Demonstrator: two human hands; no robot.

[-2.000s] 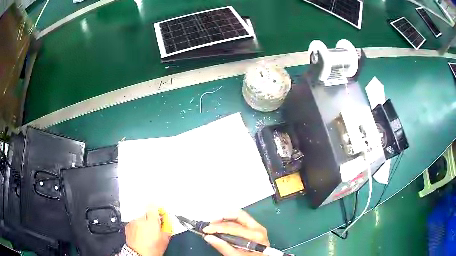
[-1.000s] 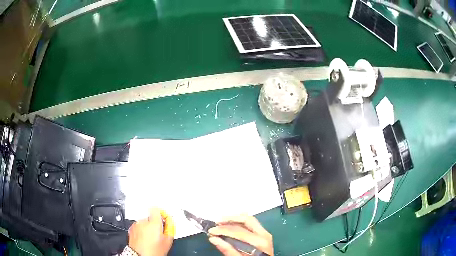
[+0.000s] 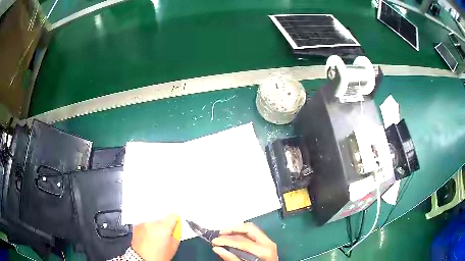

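Observation:
My left hand (image 3: 157,238) is at the bottom centre over the near edge of the white sheet (image 3: 196,173), with a yellow cover on a fingertip. Its fingers are bent together; whether they pinch something is too overexposed to tell. My right hand (image 3: 246,243) is just right of it and grips the dark pen-like soldering iron (image 3: 206,233). The iron's tip points up and left, close to the left fingertips. Black housings (image 3: 102,204) with looped cables lie at the left, partly beside the sheet.
The dark soldering station (image 3: 326,153) with a white solder spool (image 3: 352,79) stands at right. Beside it are the iron stand (image 3: 289,158), orange-yellow sponge (image 3: 296,200) and clear-grey round tub (image 3: 281,99). Behind the pale rail (image 3: 204,86), solar panels (image 3: 316,31) lie on the green conveyor.
The solar panels on the conveyor have moved to the right. The left hand has shifted slightly right, closer to the iron's tip. The right hand still holds the iron. The view has shifted a little.

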